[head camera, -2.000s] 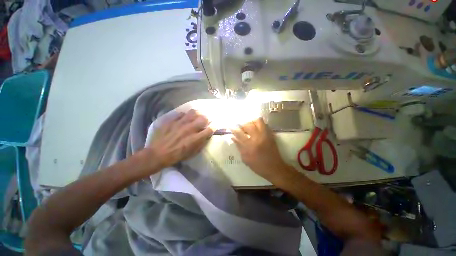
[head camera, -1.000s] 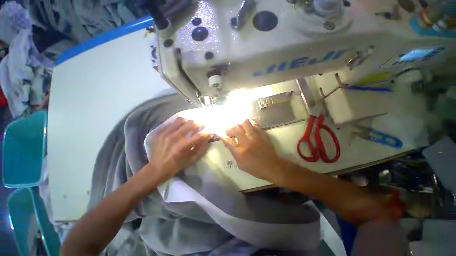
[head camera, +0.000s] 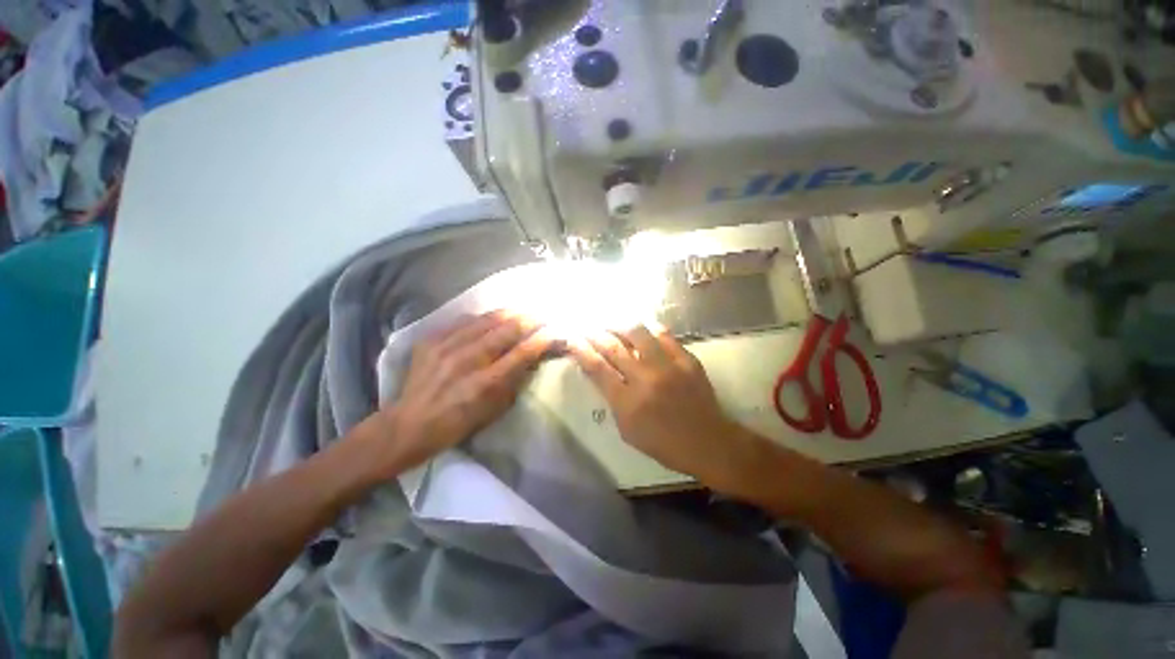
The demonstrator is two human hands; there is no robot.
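A grey fabric panel (head camera: 290,348) lies curved over the table and hangs down over its front edge. A white strip (head camera: 483,496) runs along the panel's edge from the needle area down to the front. The sewing machine (head camera: 722,116) stands above, with its presser foot lost in lamp glare. My left hand (head camera: 458,380) lies flat on the cloth left of the glare, fingers spread a little. My right hand (head camera: 657,393) is just right of it, fingertips down on the cloth edge in the glare. Whether the right fingers pinch the cloth is hidden by the glare.
Red-handled scissors (head camera: 827,373) lie right of my right hand. Blue thread snips (head camera: 973,384) lie further right. A shiny slide cover (head camera: 724,299) is set in the pale table (head camera: 258,193). Turquoise bins (head camera: 49,322) stand at the left, with cloth heaps behind.
The view has swung and shifted between frames. Both hands stay close together by the needle area, and my right fingers look slightly more drawn together. The cloth lies much as before.
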